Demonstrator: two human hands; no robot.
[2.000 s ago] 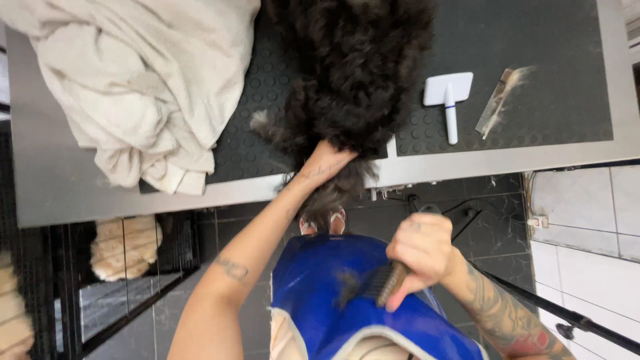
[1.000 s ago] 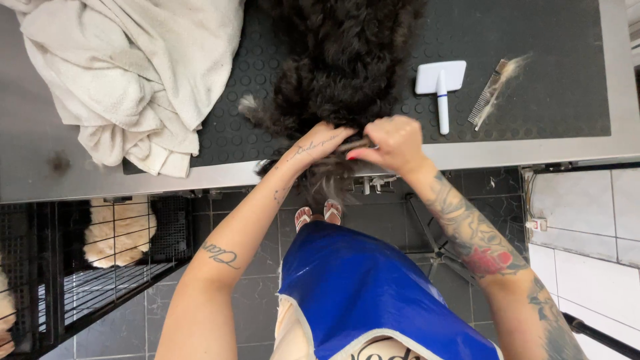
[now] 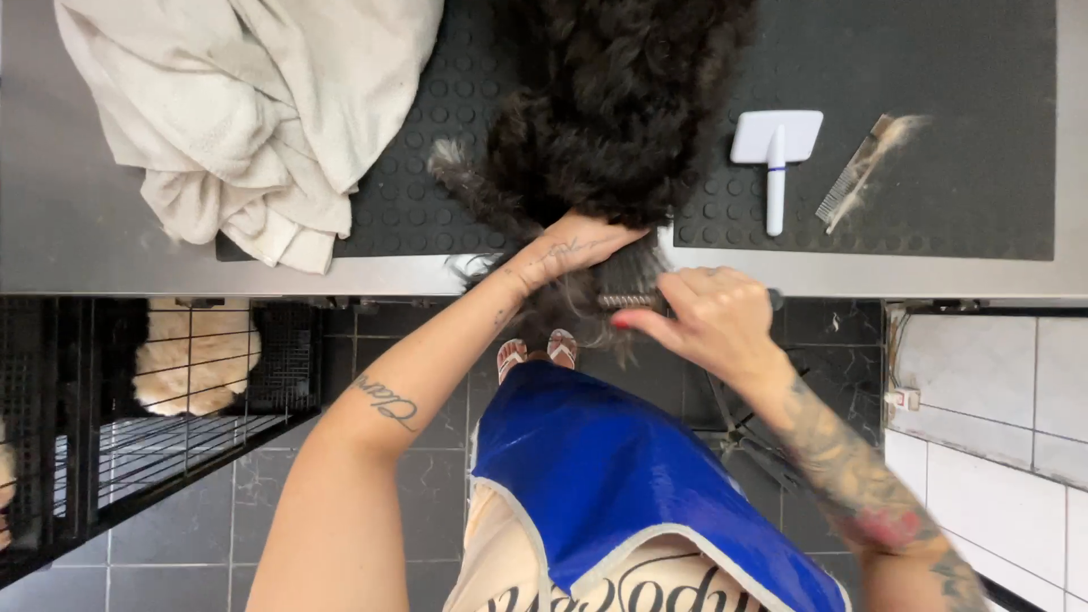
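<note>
A dog with curly black fur [image 3: 629,93] is on the black rubber mat of the table, its longer hair hanging over the near edge. My left hand [image 3: 582,242] rests on the fur at that edge, its fingertips hidden in it, holding the coat. My right hand [image 3: 718,314] grips a brush with metal pins [image 3: 627,300], which touches the loose hanging hair. To the right on the mat lie a white slicker brush [image 3: 777,140] and a metal comb [image 3: 852,170] with pale hair caught in it.
A crumpled cream towel [image 3: 255,127] covers the left of the table. Below the metal table edge [image 3: 850,274], a black wire crate [image 3: 285,365] at the left holds a light-coated furry animal [image 3: 200,357]. A stand's legs [image 3: 735,433] are on the tiled floor beneath.
My right hand, low over the apron two seconds ago, went up to the fur beside my left hand, then moved slightly down and right. My left hand stays at the fur.
</note>
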